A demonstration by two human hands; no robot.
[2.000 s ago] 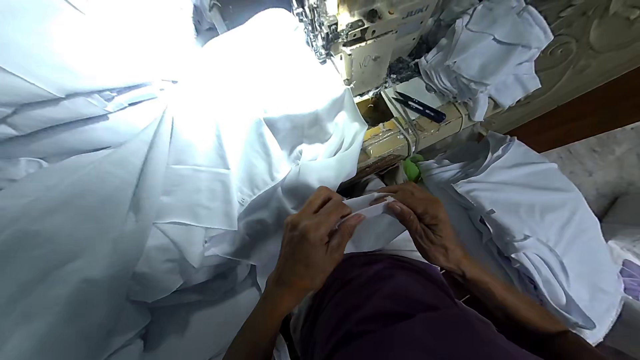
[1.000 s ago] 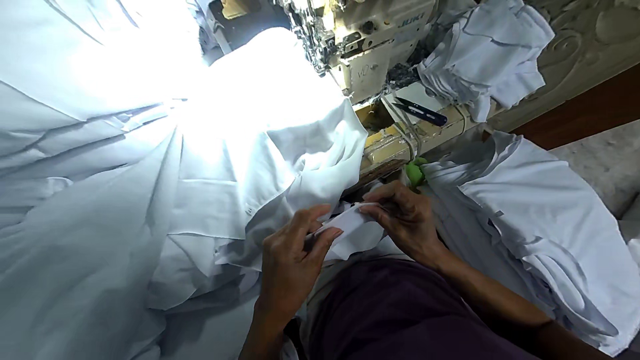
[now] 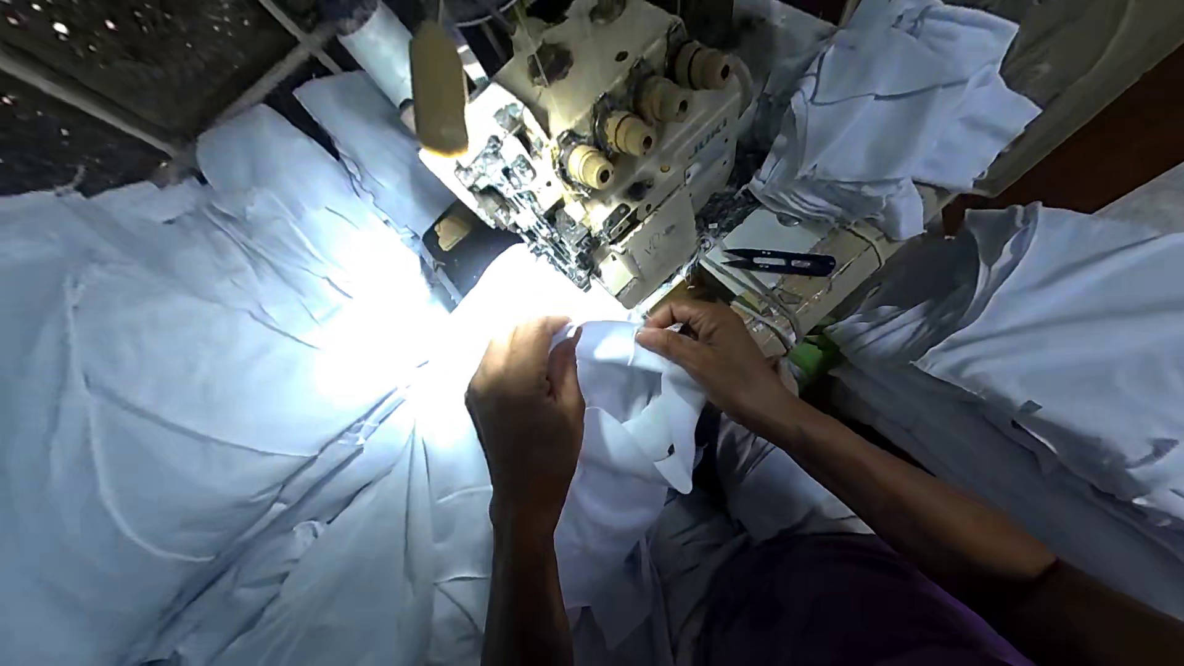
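A piece of white fabric [image 3: 629,407] hangs between my two hands, its upper edge pinched by both. My left hand [image 3: 532,407] grips that edge on the left, fingertips in the bright light. On the right, my right hand [image 3: 708,356] pinches the same edge between thumb and fingers. Just beyond them stands a Juki overlock sewing machine [image 3: 629,139] with several tension knobs. Its needle area lies a short way above the fabric; glare hides part of the cloth there. Dark thread snips [image 3: 782,263] rest on the machine table to the right of my right hand.
A large heap of white cloth [image 3: 213,370] covers the left side. Cut white pieces [image 3: 906,111] are stacked at the back right, and more white cloth [image 3: 1082,342] lies at the right. A green object [image 3: 814,359] sits below the table edge.
Both hands have moved from near my lap up toward the sewing machine, with the fabric edge held between them. The view has shifted, showing more of the machine.
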